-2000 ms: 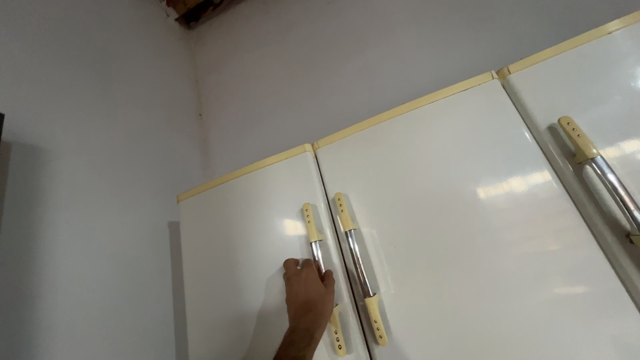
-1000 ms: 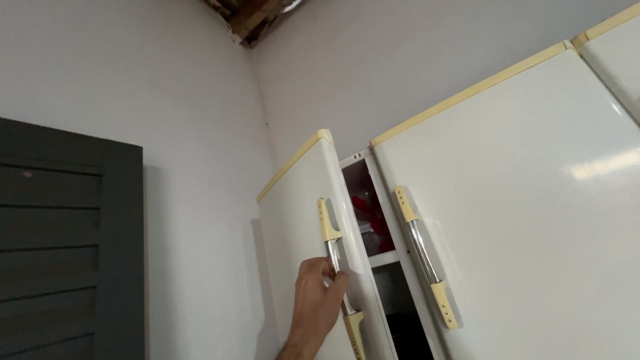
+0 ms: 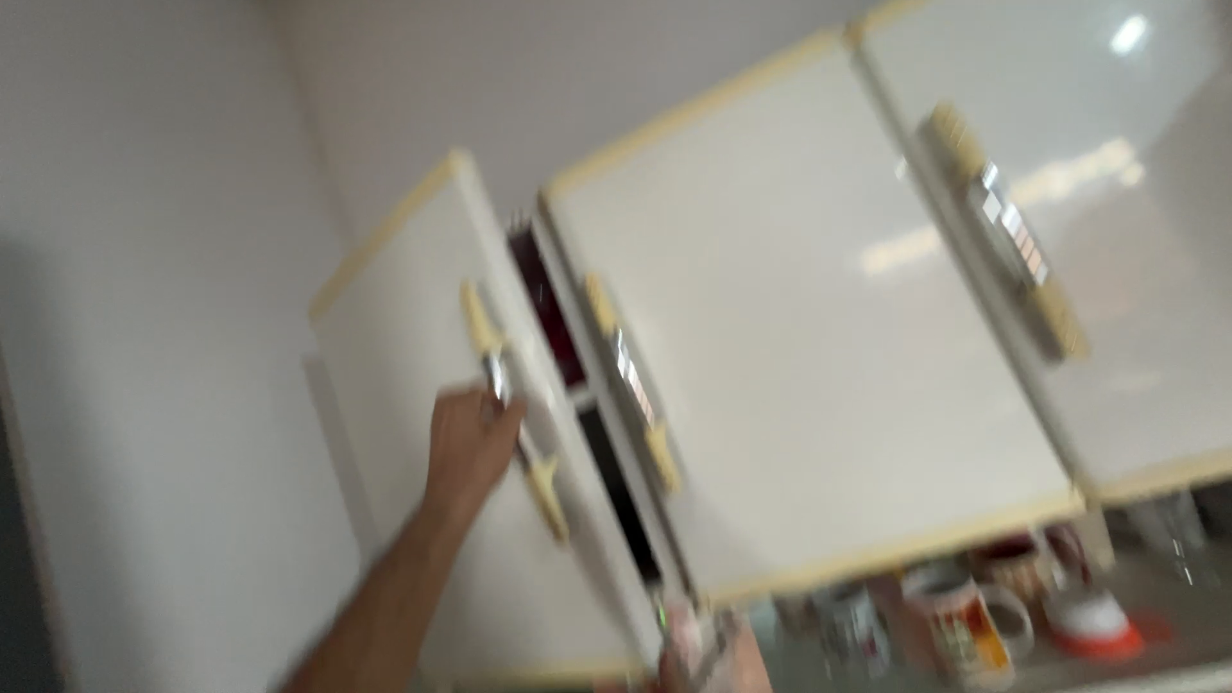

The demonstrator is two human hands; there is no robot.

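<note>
My left hand (image 3: 472,438) grips the metal middle of the handle (image 3: 496,371) on the left door (image 3: 385,385) of a white wall cabinet. That door stands ajar, with a narrow dark gap along its right edge and something dark red inside. At the bottom centre is my right hand (image 3: 717,659), below the lower corner of the gap. It is blurred and partly cut off by the frame, with a pale, shiny object at its fingers that I cannot name.
The middle cabinet door (image 3: 799,337) and the right door (image 3: 1136,241) are closed, each with a cream-and-metal handle. Under them a shelf holds a printed mug (image 3: 953,616), glasses and a red-and-white item (image 3: 1092,621). A grey wall (image 3: 164,337) lies to the left.
The left door was closed two seconds ago and stood ajar one second ago, as it does now. My left hand stays on its handle. My right hand has come into view at the bottom.
</note>
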